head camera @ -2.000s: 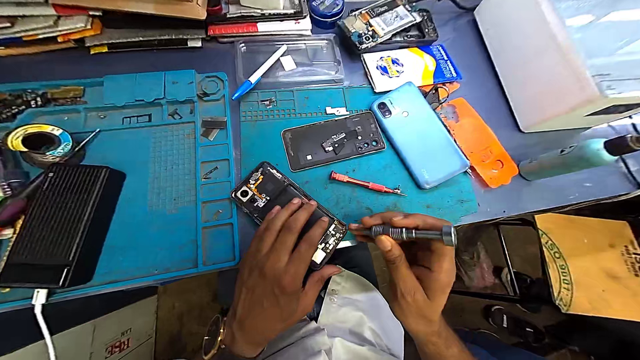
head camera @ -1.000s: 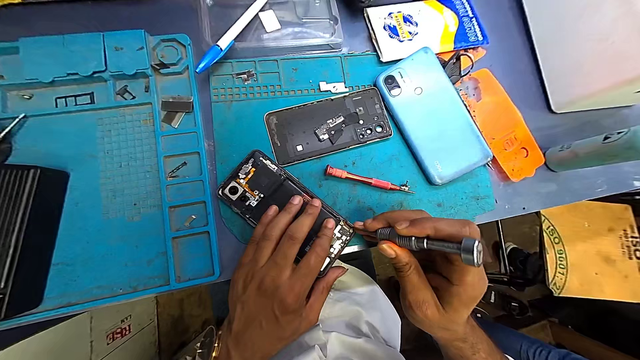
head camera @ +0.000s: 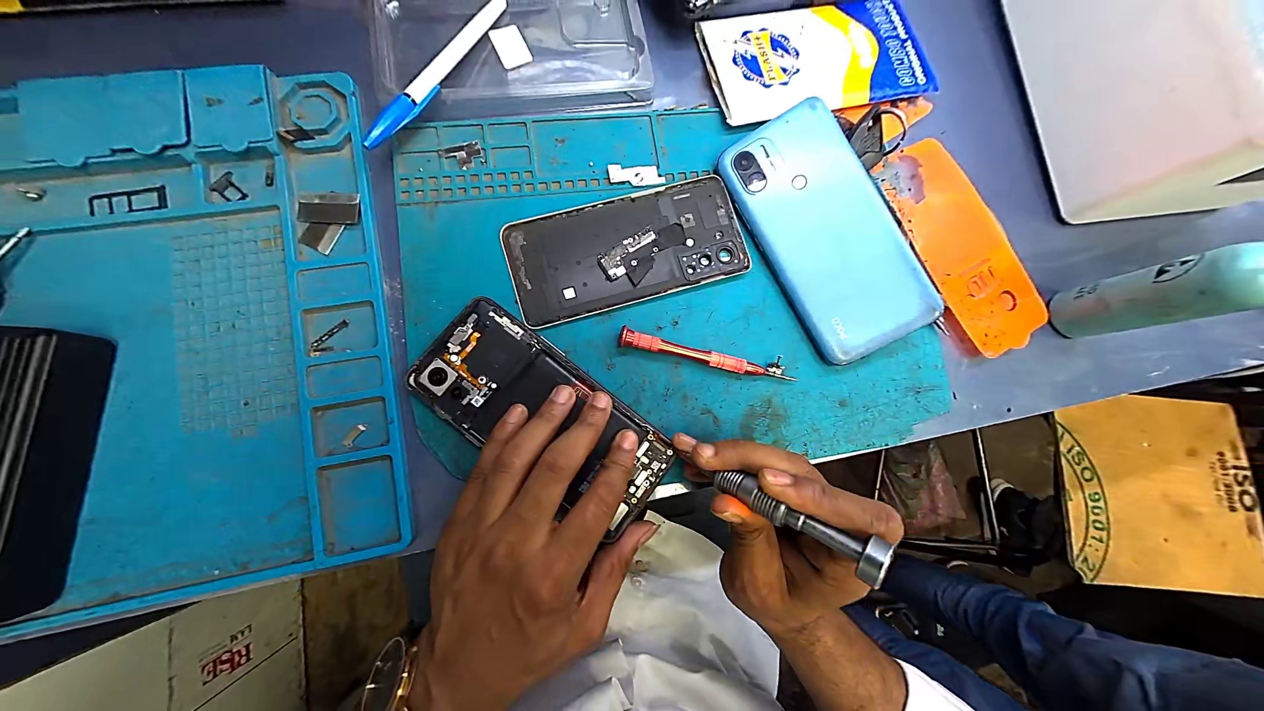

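Note:
An opened smartphone [head camera: 499, 360] lies tilted at the mat's front edge, its camera module and lower circuit board bare. My left hand [head camera: 538, 523] rests on it, fingers spread over the battery area and thumb by the lower edge. In my right hand [head camera: 790, 513] is a dark metal precision screwdriver [head camera: 810, 523], its tip end at the phone's lower right corner; fingers partly hide the tip. Behind the phone lies a detached black back cover [head camera: 583, 267] with a small board on it. A red screwdriver [head camera: 691, 354] lies to the right, beside a light-blue phone [head camera: 839, 237].
A blue silicone repair mat [head camera: 227, 494] with small metal parts in its compartments lies at left. A black ribbed box [head camera: 49, 464] stands on it. Farther back are a pen [head camera: 439, 69], a clear plastic tray [head camera: 612, 59] and a printed packet [head camera: 800, 59]. An orange cover [head camera: 973, 247] lies at right.
The view has moved in closer over the work. My left hand stays on the opened phone, and my right hand keeps the screwdriver at its lower corner.

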